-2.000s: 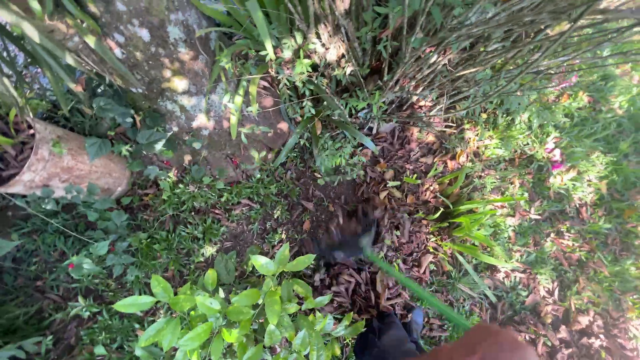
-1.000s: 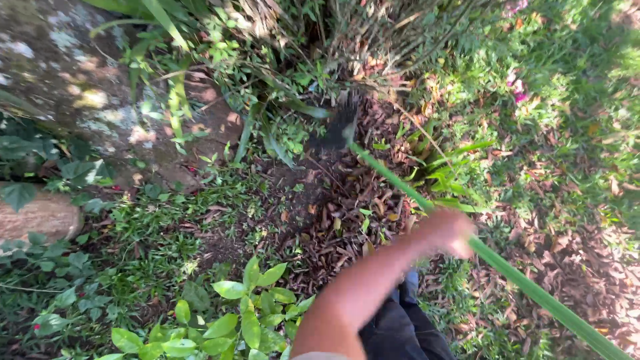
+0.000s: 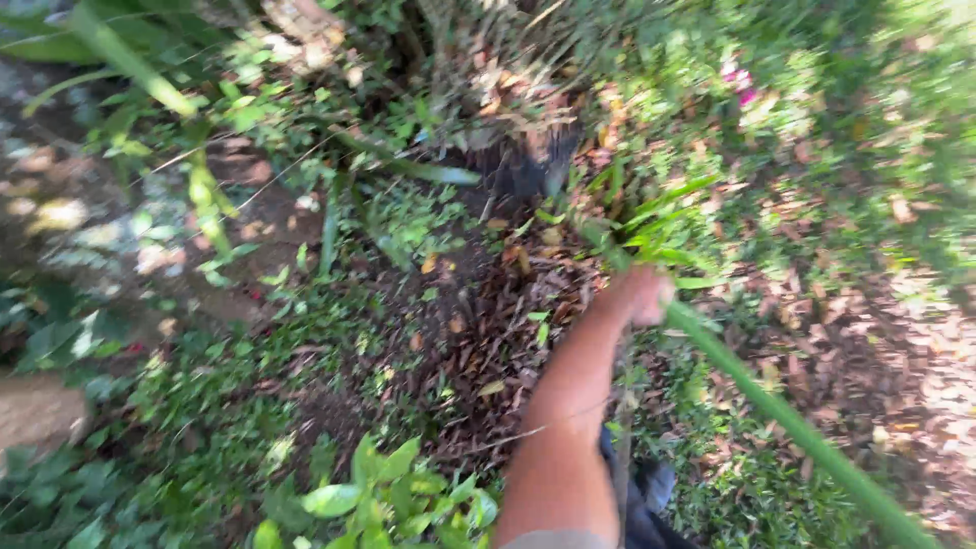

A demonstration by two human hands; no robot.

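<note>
My left hand [image 3: 648, 296] is closed around the green pole [image 3: 778, 412] of a broom-like tool, its arm reaching up from the bottom edge. The pole slants from the lower right corner up to the tool's dark, blurred head [image 3: 534, 164]. That head is on the ground at the foot of a clump of stems, above a patch of dry brown leaves [image 3: 526, 320]. Motion blur hides the exact form of the head. My right hand is outside the view.
A mottled rock [image 3: 152, 236] lies on the left, with a tan rounded object [image 3: 38, 412] below it. A bright-leaved plant [image 3: 396, 488] stands at the bottom. Strappy green leaves [image 3: 663, 221] grow beside the pole. A shoe [image 3: 656, 484] shows behind the forearm.
Two seconds ago the tool's head was lower, among the dry leaves; now it is at the base of the stems. My left arm has come further into view, reaching forward along with the pole.
</note>
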